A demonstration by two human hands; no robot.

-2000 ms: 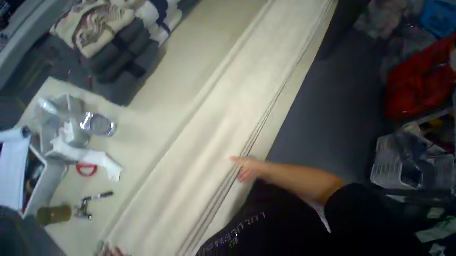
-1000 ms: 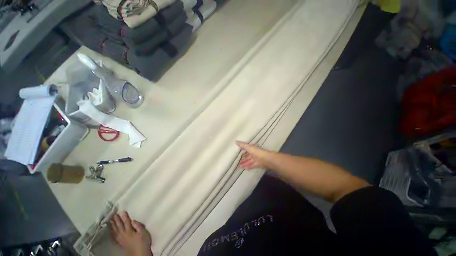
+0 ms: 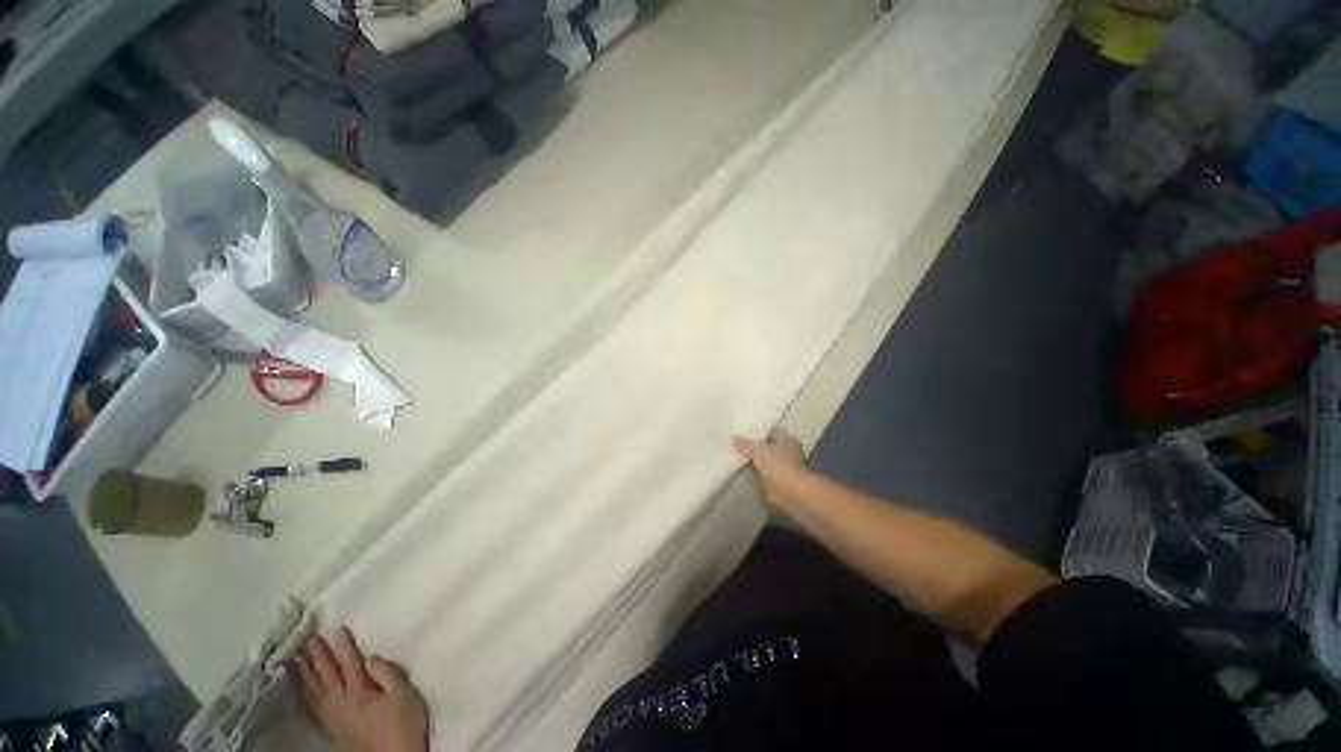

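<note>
A long beige fabric stack (image 3: pixel 588 397) runs diagonally down the cream table, with layered edges along its right side. My left hand (image 3: pixel 360 693) lies flat on the fabric near its lower left end, beside the fanned panel ends (image 3: pixel 250 683); it is partly cut off by the bottom edge. My right hand (image 3: pixel 772 463) is at the right edge of the stack, thumb on top and the other fingers over the edge and partly hidden. It appears to pinch the fabric edge.
On the table (image 3: pixel 441 316) at left are a tool bin (image 3: pixel 140 411), small bin (image 3: pixel 221 243), white strip (image 3: pixel 302 341), red-handled scissors (image 3: pixel 285 379), spray bottle (image 3: pixel 353 253), pen (image 3: pixel 309 469), clips (image 3: pixel 244 507) and canister (image 3: pixel 146 503). Tied grey bundles (image 3: pixel 441 118) sit behind. Baskets (image 3: pixel 1177 522) stand right.
My right hand has moved slightly right, from resting on the layered edges to the stack's edge, and the dark-lined edges there are now mostly covered. My left hand came into fuller view and stays on the fabric.
</note>
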